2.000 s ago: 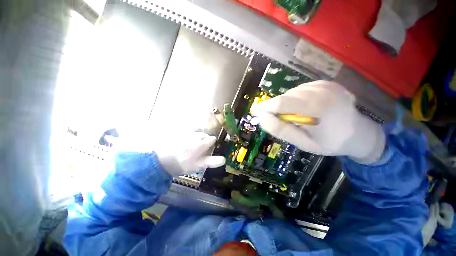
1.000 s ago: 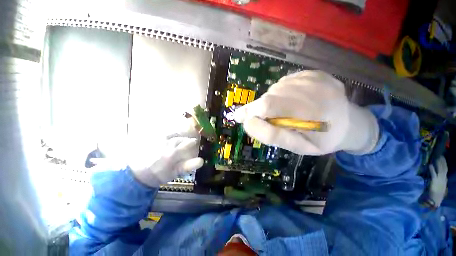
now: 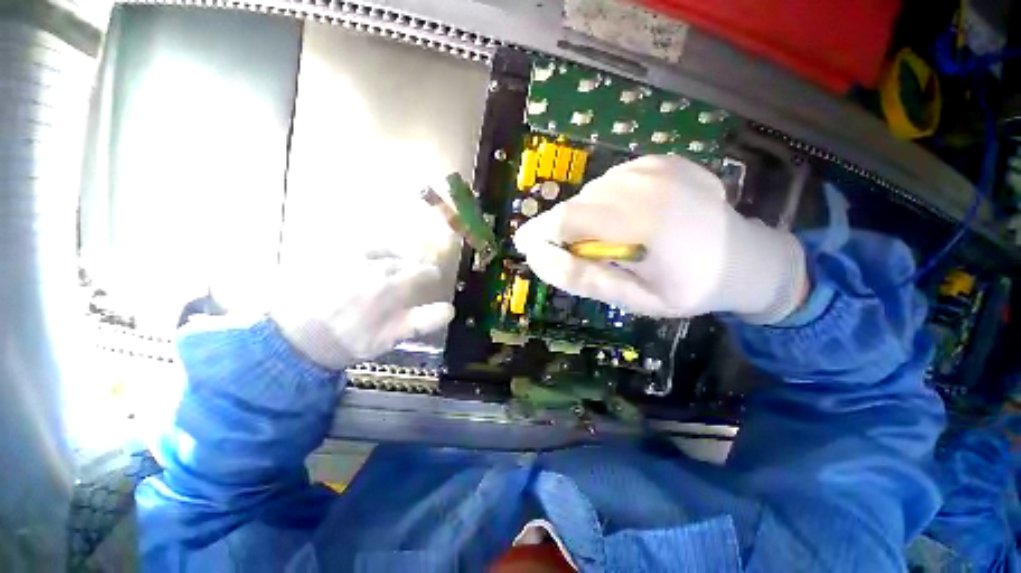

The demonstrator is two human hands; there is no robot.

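A green circuit board point(image 3: 560, 313) lies in a black carrier point(image 3: 470, 302). Yellow block capacitors point(image 3: 551, 163) stand in a row near its far left corner, with round capacitors point(image 3: 540, 199) just below. My gloved right hand point(image 3: 661, 241) is over the board and grips a yellow pencil-like tool point(image 3: 606, 251); the tool's tip is hidden by the fingers. My gloved left hand point(image 3: 375, 304) holds nothing, fingers apart, left of the carrier over the bright metal plate. A green clamp point(image 3: 470, 213) stands at the carrier's left edge, another green clamp point(image 3: 565, 394) at the near edge.
A green strip with pale pads point(image 3: 627, 106) runs along the board's far side. A toothed chain point(image 3: 392, 31) follows the far rail. Beyond it are a red mat point(image 3: 795, 39) and a yellow tape roll point(image 3: 911, 94). A blue cord point(image 3: 985, 179) hangs at right. Glare washes out the left.
The view has shifted, showing more of the green pad strip. My right hand with the tool has moved nearer along the board, off the round capacitors. My left hand stays beside the carrier.
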